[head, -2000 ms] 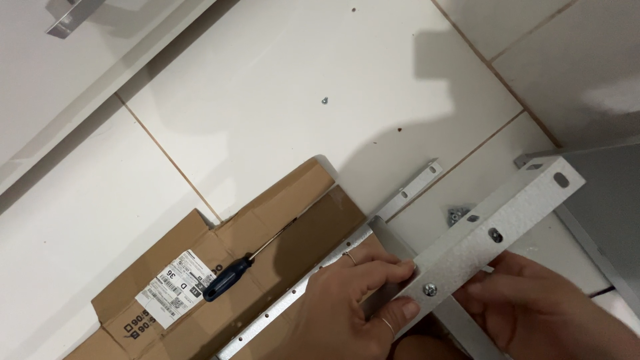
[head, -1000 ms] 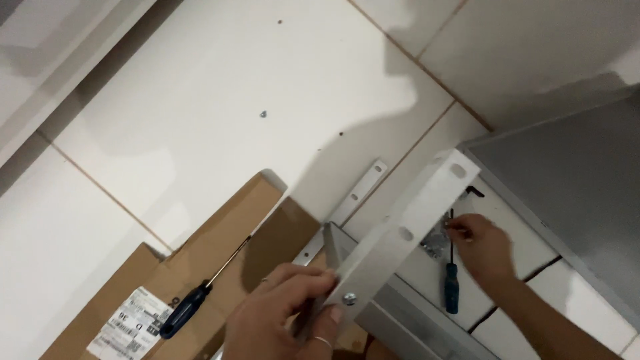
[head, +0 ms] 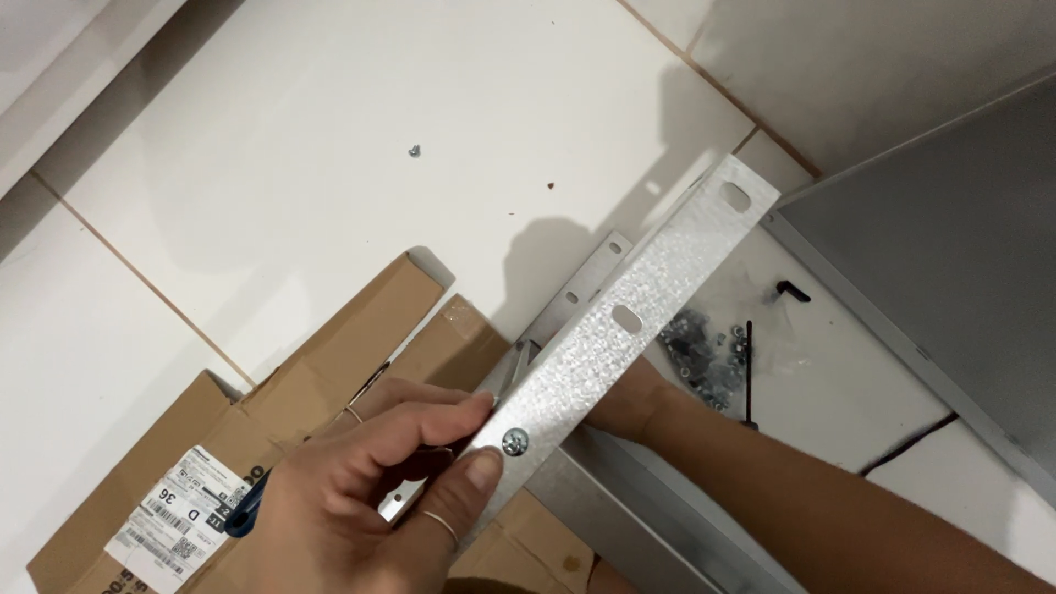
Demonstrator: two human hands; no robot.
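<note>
My left hand point(head: 388, 487) pinches the lower part of a galvanized steel angle post point(head: 610, 330) between thumb and fingers. The post slants up to the right and has oblong slots; a screw head point(head: 516, 441) sits in its face beside my thumb. My right hand point(head: 623, 396) reaches behind the post, its fingers hidden by it, so what it holds cannot be told. A metal shelf edge point(head: 627, 511) runs down from behind the post. To the right of the post lies a bag of nuts and bolts point(head: 709, 355), with a screwdriver shaft point(head: 749, 371) beside it.
Flattened cardboard point(head: 330, 355) with a label lies on the white tiles at lower left, a blue screwdriver handle point(head: 244, 507) over it. A loose screw point(head: 415, 151) is on the floor. A black hex key point(head: 794, 290) lies near a grey metal panel point(head: 924, 247) on the right.
My right hand has moved from the hardware bag to behind the post. My left hand keeps its hold on the post. The slot nearest the screw, filled two seconds ago, now shows as an open hole.
</note>
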